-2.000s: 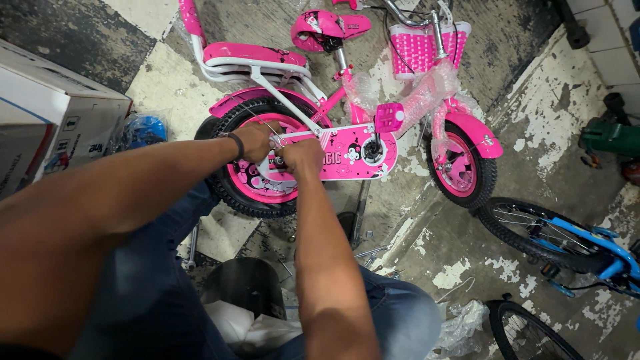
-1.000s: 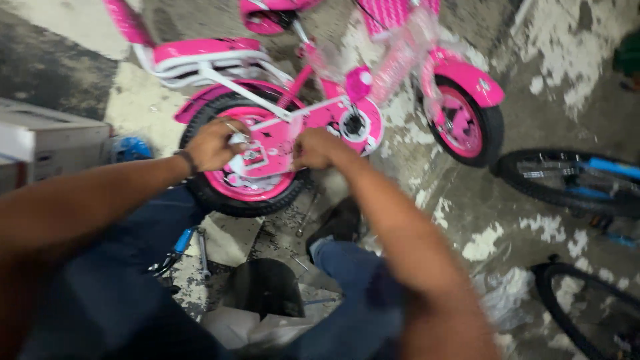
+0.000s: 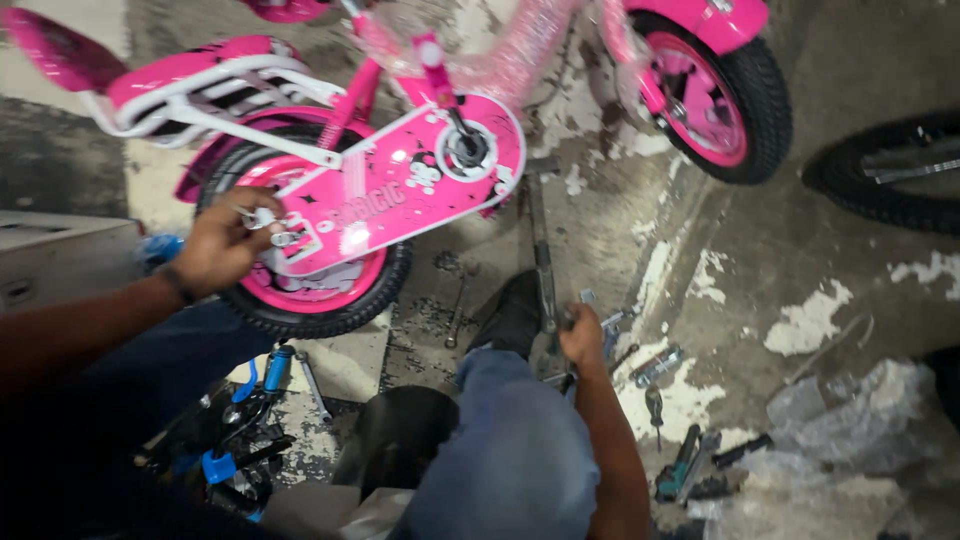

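A pink children's bicycle (image 3: 360,180) fills the upper left and centre, with plastic wrap on its frame. My left hand (image 3: 229,240) is at the rear axle end of the pink chain guard (image 3: 390,187), its fingers around a small metal part whose kind I cannot tell. The rear wheel (image 3: 322,296) is just behind it. Lower right of the bicycle, my right hand (image 3: 581,334) is at the handle end of a hammer (image 3: 541,247) lying on the floor beside my shoe; whether the fingers grip it is unclear.
Near my left leg lie a wrench (image 3: 313,386) and blue-gripped bicycle parts (image 3: 278,367). A screwdriver (image 3: 655,411), pliers (image 3: 679,461) and crumpled clear plastic (image 3: 862,420) are on the floor at right. Another bicycle wheel (image 3: 885,169) stands at the right edge, and a box (image 3: 64,259) at the left.
My right hand has left the chain guard and moved down to the floor by the hammer. My left hand remains at the rear axle area. The view has shifted closer.
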